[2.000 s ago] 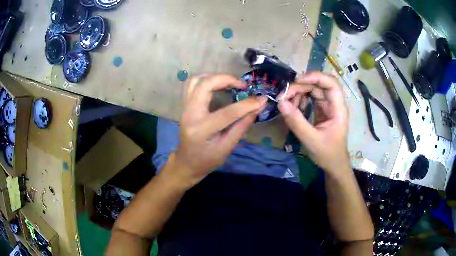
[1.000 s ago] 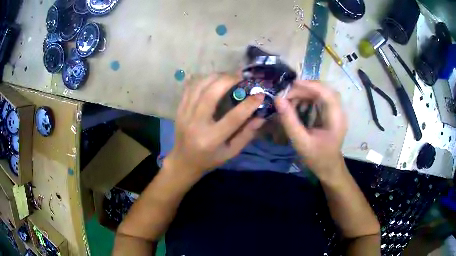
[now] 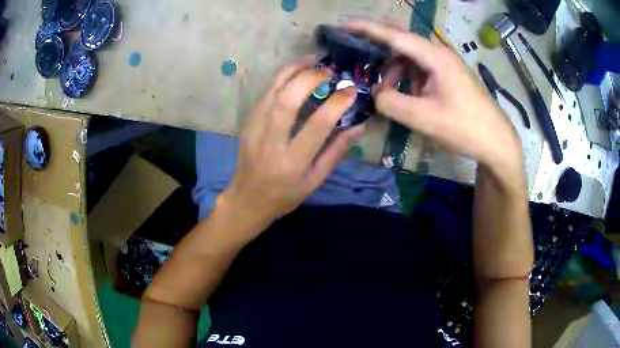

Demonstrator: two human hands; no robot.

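A black round wired cup [image 3: 354, 114] with red wires, a green spot and a white round part lies between my hands at the bench's near edge. My left hand [image 3: 289, 132] holds it from the left, a finger at the white part. A black module [image 3: 350, 46] stands at the cup's far side, joined or touching; I cannot tell which. My right hand [image 3: 435, 95] is on its right, fingers over the module and thumb near the cup's rim. The fingertips are partly hidden and blurred.
Black discs [image 3: 79, 72] are piled at the far left. Right of the teal strip [image 3: 400, 129] lie pliers [image 3: 504, 95], a mallet [image 3: 534, 95], a thin dark rod [image 3: 542, 66], small black pads [image 3: 469, 46] and black cylinder shells [image 3: 531, 13]. A cardboard box [image 3: 139, 194] is below the bench at left.
My right hand has moved up over the black module, which is now tilted more towards the cup. My left hand stays on the cup. The whole view has shifted, with the bench higher in the picture.
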